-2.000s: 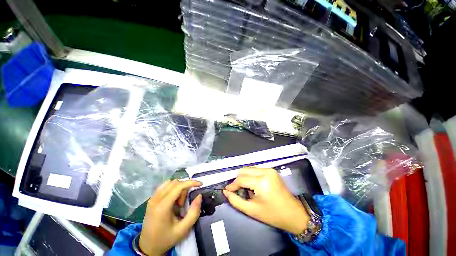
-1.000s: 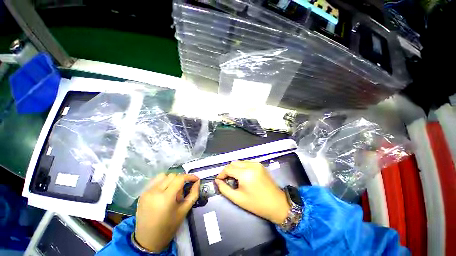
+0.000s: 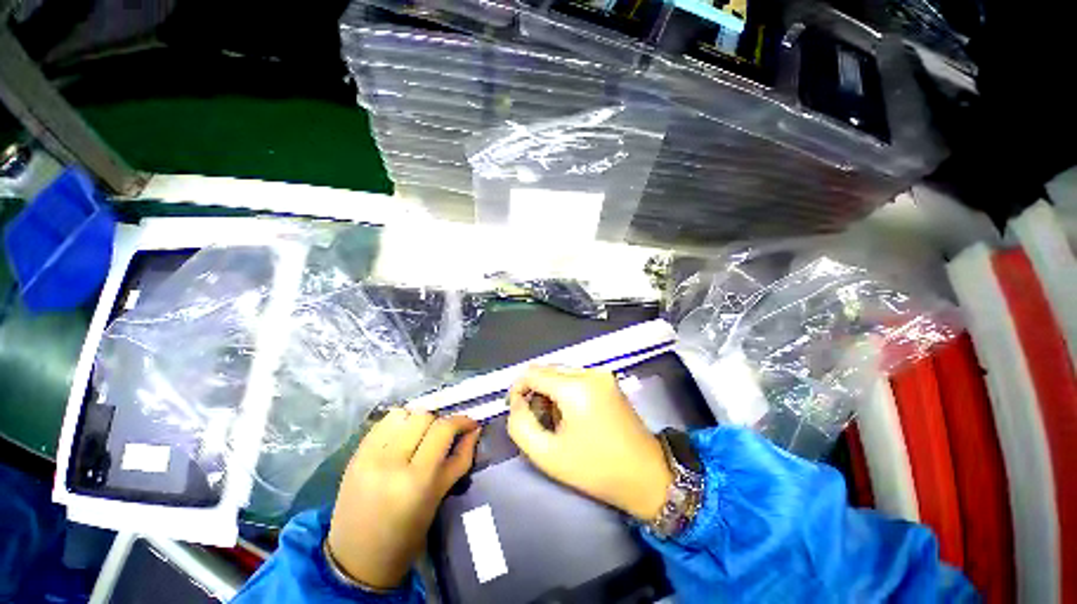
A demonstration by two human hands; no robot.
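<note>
A dark tablet housing (image 3: 537, 531) with a white patch lies on white liner sheets (image 3: 638, 341) in front of me. My left hand (image 3: 396, 490) is at its upper left corner, thumb and fingertips nearly together over the edge. My right hand (image 3: 587, 439) is just to the right, over the top edge, its fingers curled and thumb against the index finger. The corner between and under my hands is mostly hidden. Whether either hand pinches a small part cannot be told.
A second housing (image 3: 160, 389) lies on white sheets at left, partly under a crinkled clear bag (image 3: 337, 366). Another clear bag (image 3: 803, 330) lies at right. A tall tray stack (image 3: 732, 153) stands behind, a blue bin (image 3: 59, 242) left rear, red and white slabs (image 3: 945, 448) right.
My right hand's fingers have curled and moved off the camera corner to the housing's top edge. My left hand stays at the corner, turned more palm down. The view has shifted slightly.
</note>
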